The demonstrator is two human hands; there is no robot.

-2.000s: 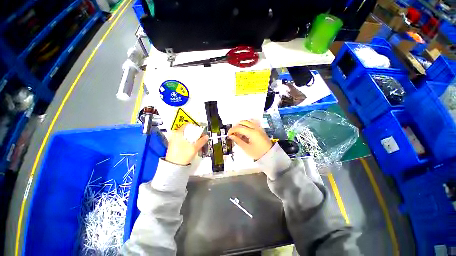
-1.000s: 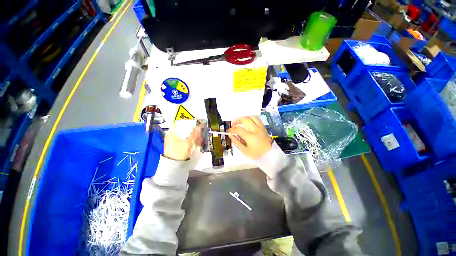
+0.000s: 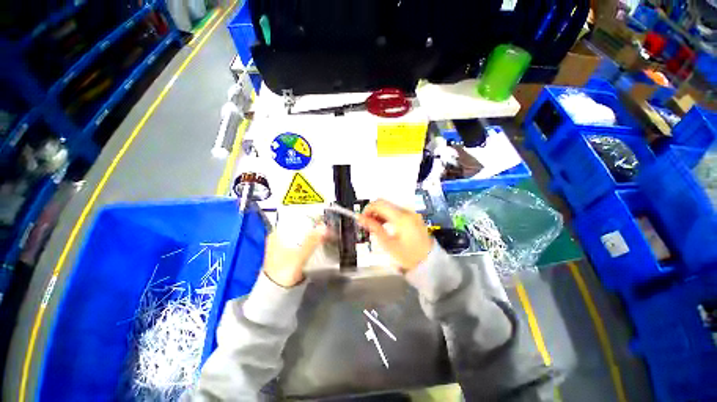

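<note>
My right hand (image 3: 398, 233) pinches a short thin white piece (image 3: 345, 211) between thumb and fingers, just in front of the dark applicator head (image 3: 344, 224). My left hand (image 3: 289, 245) is left of the head, blurred, its fingers bent towards the head; something whitish seems to be in it, but I cannot tell clearly. Thin white pieces (image 3: 378, 346) lie on the grey metal tray (image 3: 330, 345) below my hands, close together.
A blue bin (image 3: 102, 290) with many loose white pieces stands at left. Red-handled scissors (image 3: 388, 103) and a green roll (image 3: 504, 72) lie behind the head. A clear bag (image 3: 525, 228) of white pieces and stacked blue bins (image 3: 629, 243) are at right.
A further white piece now lies on the tray. My left hand has drawn slightly down and back from the head. The view has shifted slightly.
</note>
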